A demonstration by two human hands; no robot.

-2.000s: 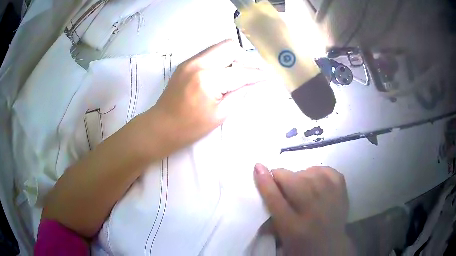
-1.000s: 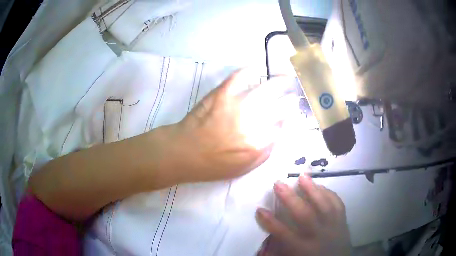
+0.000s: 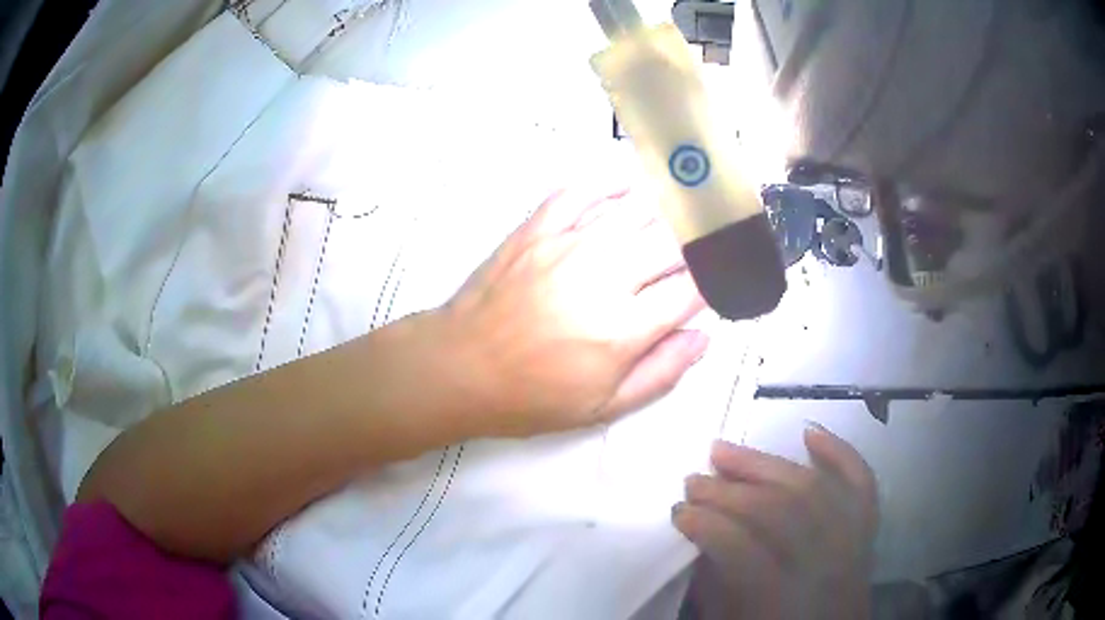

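White trousers (image 3: 194, 267) with thin dark double stitch lines lie over the table on the left and under my hands. My left hand (image 3: 570, 315) lies flat on the cloth with its fingers spread, left of the lamp tip and beside the needle area. My right hand (image 3: 782, 503) rests at the cloth's right edge, fingers a little curled; whether it pinches the cloth cannot be told. The presser foot area (image 3: 830, 230) of the sewing machine (image 3: 909, 97) shows just right of the lamp. Glare hides the cloth near the left fingertips.
The cream machine lamp (image 3: 688, 164) with a dark brown tip hangs over the work. Dark looped handles, perhaps of thread snips (image 3: 1045, 309), lie at the right. A dark line crosses the white table (image 3: 957, 472). Grey cloth shows at the lower right.
The cloth has shifted right, its edge now covering the dark marks near the needle area. My left hand has moved right beside the lamp tip. My right hand has moved slightly right and down.
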